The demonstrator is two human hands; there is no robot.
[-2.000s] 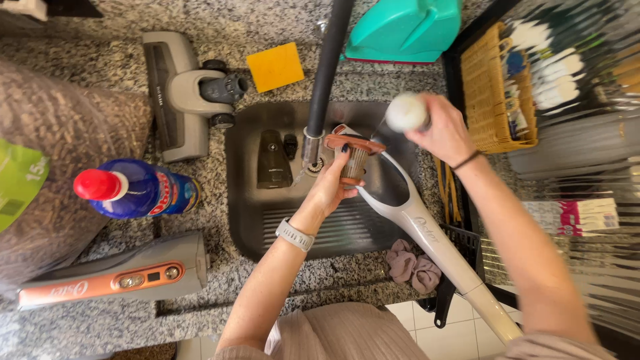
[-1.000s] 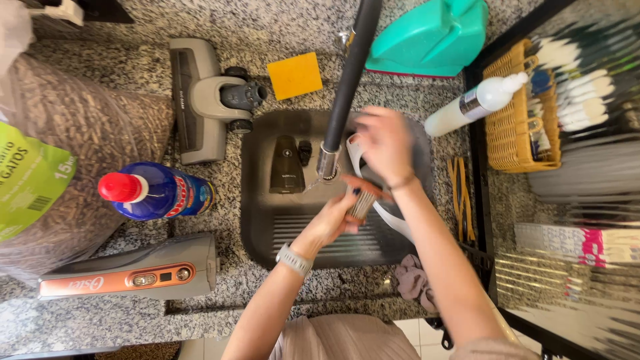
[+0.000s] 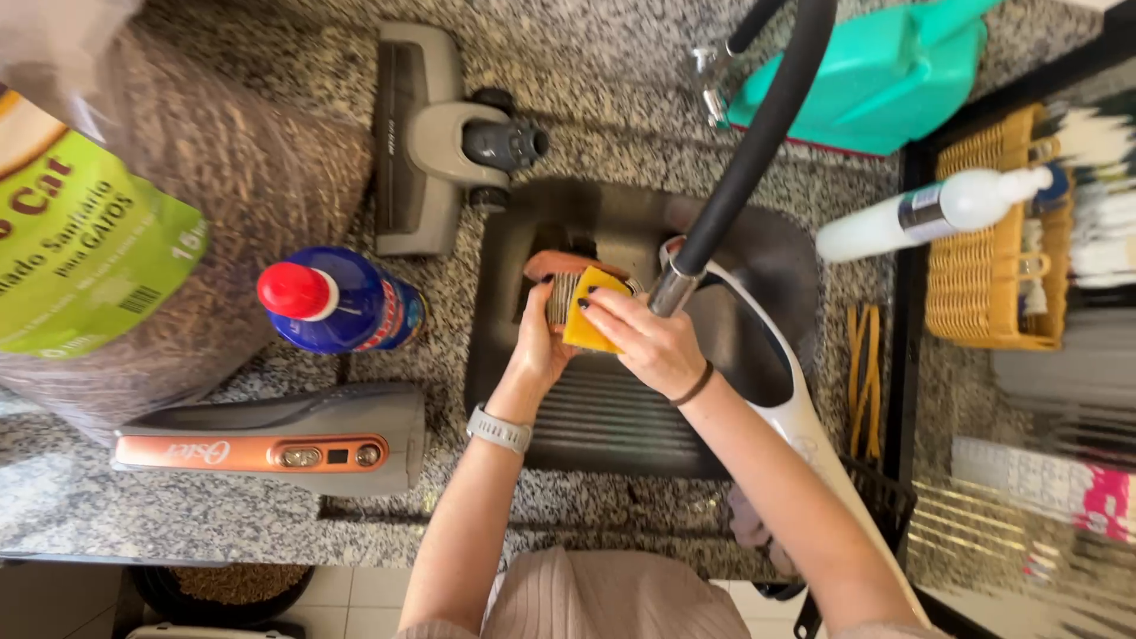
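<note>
Over the metal sink [image 3: 621, 457], my left hand [image 3: 539, 342] holds a pleated vacuum filter [image 3: 561, 300] with an orange rim. My right hand [image 3: 652, 342] presses a yellow sponge [image 3: 593, 311] against the filter's side. Just right of the sponge is the metal end of the black faucet hose [image 3: 741, 151]. A white vacuum handle [image 3: 803, 417] with a loop rests in the right side of the sink, partly behind my right forearm. The dark container in the sink's left part is mostly hidden behind the filter.
Left of the sink lie a vacuum floor head [image 3: 426, 151], a blue bottle with a red cap [image 3: 342, 302], an orange-and-grey vacuum body [image 3: 266, 444] and a large bag of pellets [image 3: 240, 160]. Rightward are a white pump bottle [image 3: 923, 217], a wicker basket [image 3: 985, 266] and a green plastic container [image 3: 870, 80].
The white bottle, in my right hand two seconds ago, now lies by the basket. The yellow sponge has left the counter behind the sink and is in my right hand.
</note>
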